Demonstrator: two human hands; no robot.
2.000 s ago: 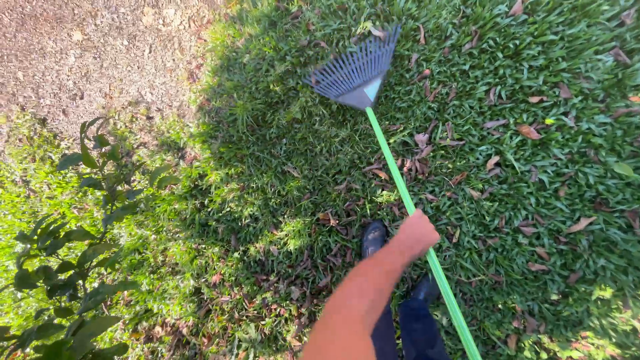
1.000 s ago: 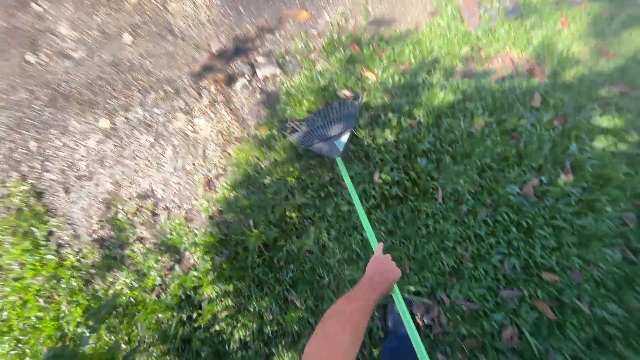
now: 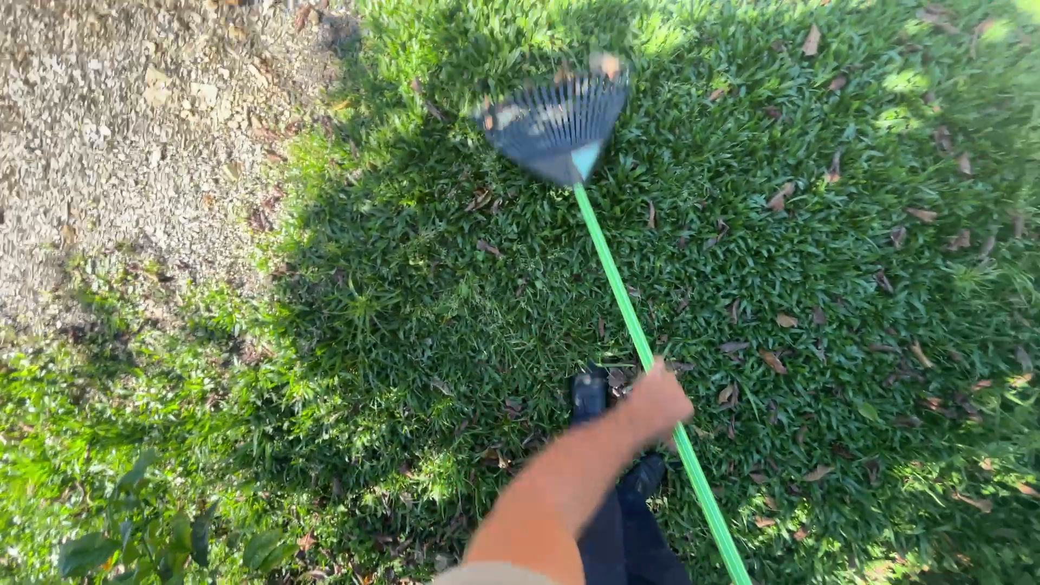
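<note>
My left hand (image 3: 660, 400) is closed around the green handle (image 3: 621, 292) of a leaf rake. Above it, the rake's dark fan-shaped head (image 3: 561, 122) lies over the grass, tines pointing to the top of the view, with a few brown leaves at the tine tips. A pale label sits where the head meets the handle. The handle runs down past my hand and leaves the view at the bottom. My right hand is out of view.
Dry leaves (image 3: 772, 361) are scattered over the lawn (image 3: 455, 325). Gravelly bare ground (image 3: 146, 146) borders it at upper left. A leafy plant (image 3: 162, 544) stands at bottom left. My dark shoe (image 3: 589, 394) is beside the handle.
The rake head was near the edge of the gravel one second ago; now it is over the grass, farther from that edge. The hand still grips the handle. The view has shifted.
</note>
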